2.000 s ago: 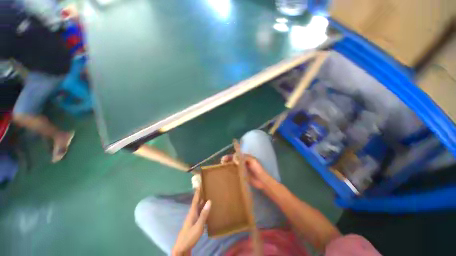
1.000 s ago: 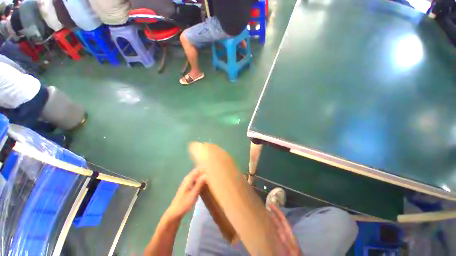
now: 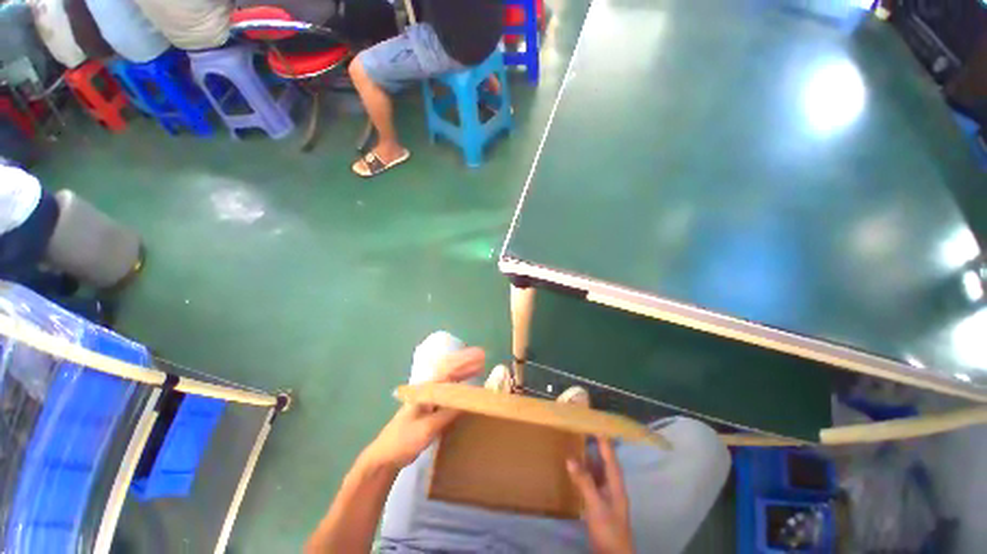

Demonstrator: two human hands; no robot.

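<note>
A small brown cardboard mailer box (image 3: pixel 505 465) is held over the lap, its tray open towards me. Its lid (image 3: pixel 530 411) stands up from the tray and is seen nearly edge-on, reaching past both sides. My left hand (image 3: pixel 417 422) holds the box at the left, fingers at the lid's left end and partly hidden by it. My right hand (image 3: pixel 602 492) holds the tray's right wall, with fingers near the lid's underside.
A green-topped workbench (image 3: pixel 736 184) with a pale pipe frame stands ahead right, blue bins (image 3: pixel 795 509) below it. A rack with film-covered blue crates (image 3: pixel 81 454) is at left. Seated people and coloured stools (image 3: pixel 471 103) are at the upper left. Dark equipment is at the upper right.
The view has swung left since the first frame, bringing the rack and stools in. The box has turned from a blurred, slanted pose to one with the tray facing me and the lid lying across.
</note>
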